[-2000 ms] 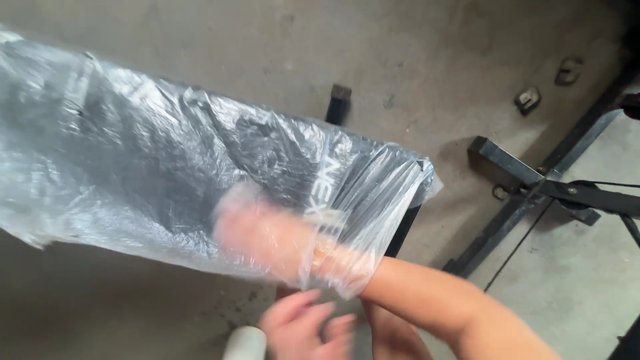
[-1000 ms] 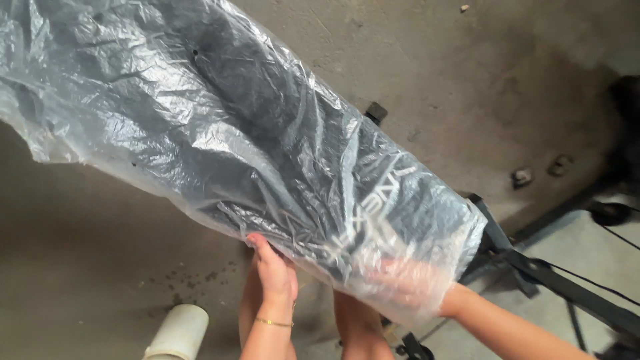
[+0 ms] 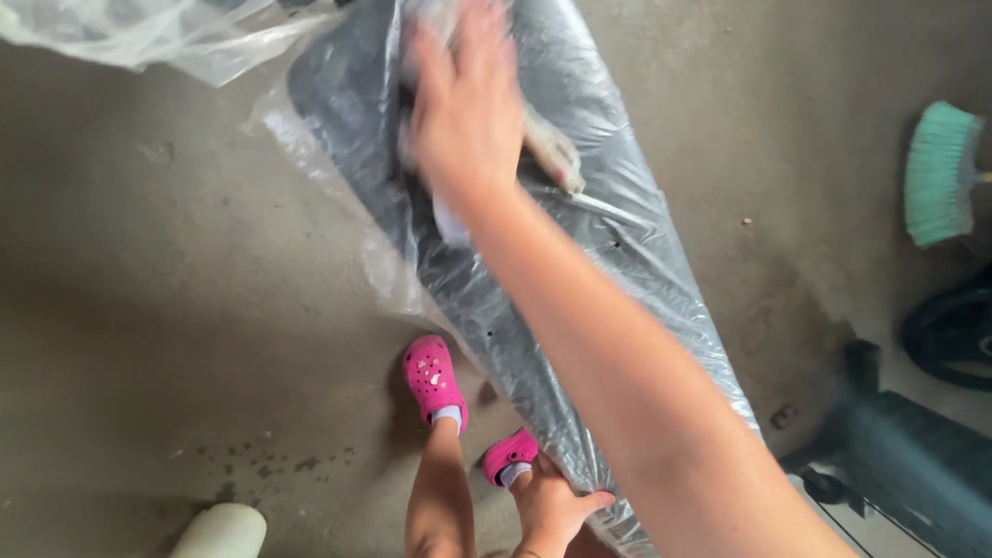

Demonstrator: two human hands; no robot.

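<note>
A long dark padded board (image 3: 480, 310) in clear plastic wrap runs diagonally through the view. Near its upper end my right hand (image 3: 469, 93), blurred, presses on a crumpled light cloth (image 3: 554, 151) lying over the plastic. Its fingers reach toward the top of the view, and part of the cloth is hidden beneath them. My left hand (image 3: 554, 504) grips the board's lower left edge, its thumb on top of the plastic and its other fingers mostly hidden.
Loose clear plastic (image 3: 194, 39) hangs at the upper left. My pink clogs (image 3: 432, 376) stand on the concrete floor. A green-bristled broom head (image 3: 942, 174) lies at the right, above a dark padded piece with a metal frame (image 3: 914, 457). A white cylindrical container (image 3: 221, 531) is at the bottom left.
My right hand, inside the plastic at the board's lettered end before, is now out of it, on a cloth farther up the board. The view has shifted and turned strongly.
</note>
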